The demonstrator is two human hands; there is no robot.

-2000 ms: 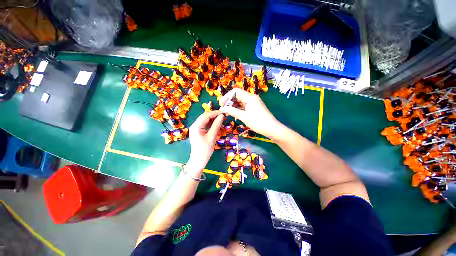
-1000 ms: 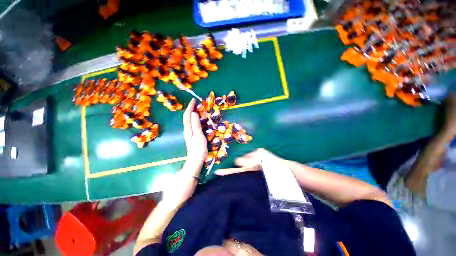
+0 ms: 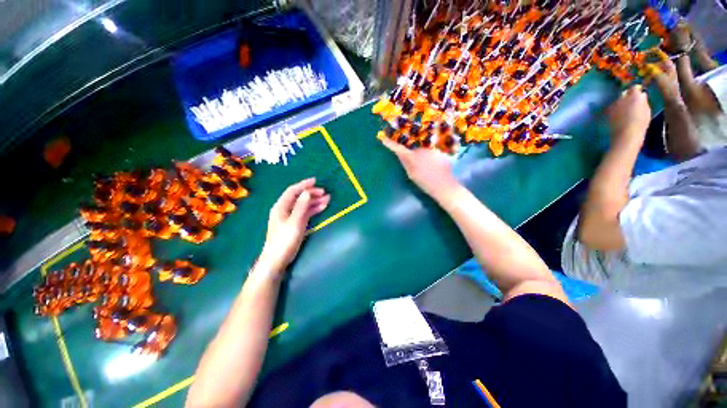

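Note:
My right hand (image 3: pixel 428 169) is at the near left edge of the big heap of orange and black figures with white sticks (image 3: pixel 486 76). Its fingertips touch or overlap blurred figures there, so whether it grips any cannot be told. My left hand (image 3: pixel 295 213) is over the green bench, inside the yellow lines, fingers apart and slightly bent, with nothing seen in it. The pile of orange figures without sticks (image 3: pixel 131 253) lies to the left.
A blue tray (image 3: pixel 341 73) of white sticks stands behind the bench, with a loose bundle of sticks (image 3: pixel 275 145) in front of it. Crumpled clear plastic (image 3: pixel 351 24) is beside the tray. At right, a person in a pale shirt (image 3: pixel 666 227) works at the heap's far end.
The view has swung right. The small group of figures near my body is gone from its spot. My right hand has moved out to the heap; my left hand has moved right across the bench.

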